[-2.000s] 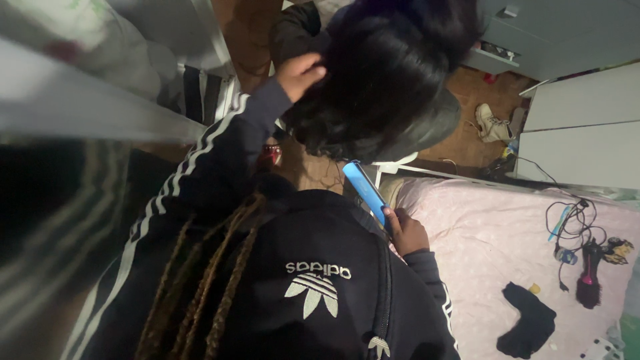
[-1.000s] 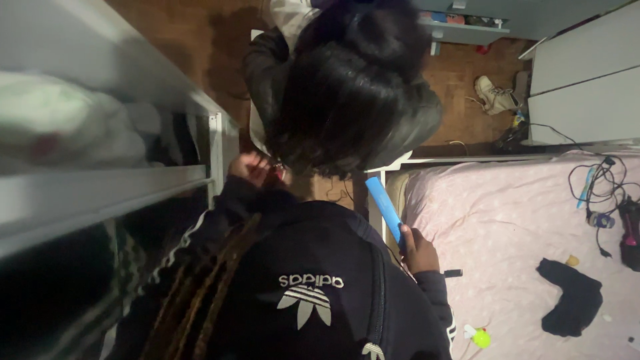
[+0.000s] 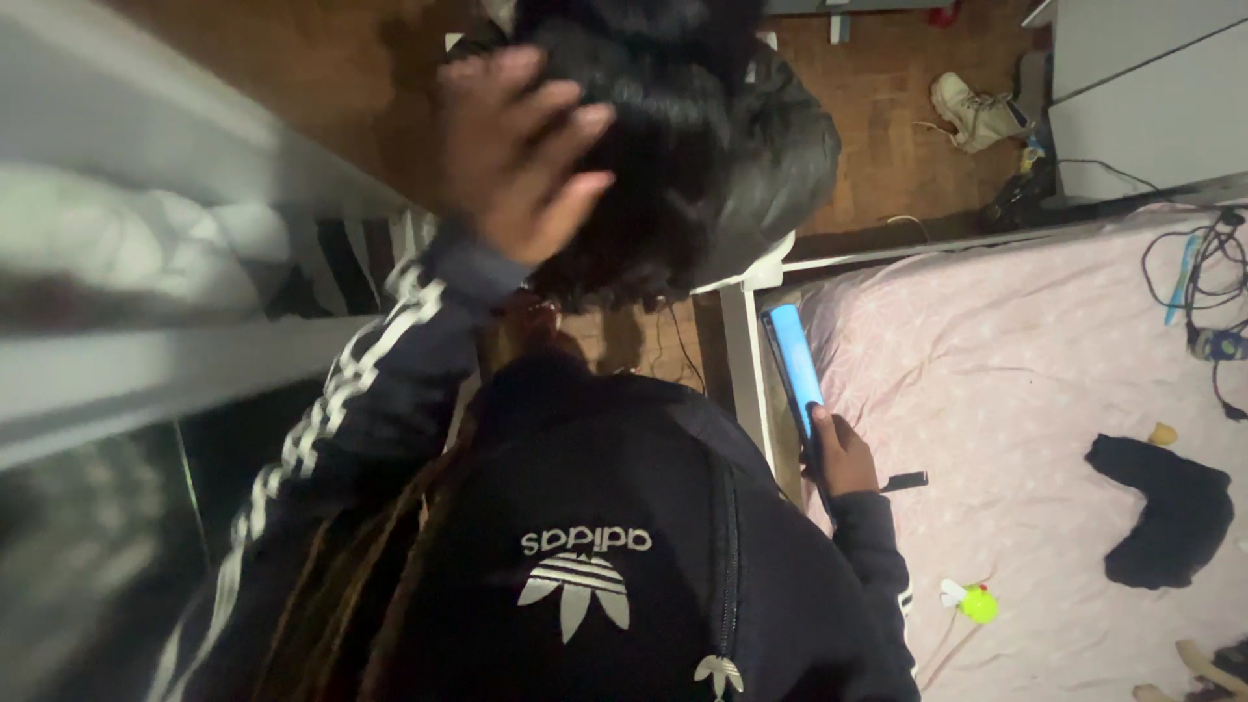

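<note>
A seated person's dark hair (image 3: 643, 166) fills the upper middle of the head view, above the front of my black Adidas jacket. My left hand (image 3: 526, 146), blurred, is raised beside the left side of the hair with its fingers apart; nothing shows in it, and whether it touches the hair I cannot tell. In my right hand (image 3: 840, 450) is a blue flat hair straightener (image 3: 798, 356), its blue plate side up, over the near edge of the bed. A black comb-like handle (image 3: 907, 481) lies on the bed beside that hand.
The bed with a pink sheet (image 3: 1014, 390) spans the right, bearing a black sock (image 3: 1165, 512), a lime-green item (image 3: 978, 604) and tangled cables (image 3: 1209, 283). A beige boot (image 3: 975, 112) lies on the wooden floor. A glossy white-framed surface (image 3: 175, 361) stands close at left.
My left hand has risen from low beside my chest, where it was one second ago, to the left side of the hair. My right hand keeps hold of the blue straightener.
</note>
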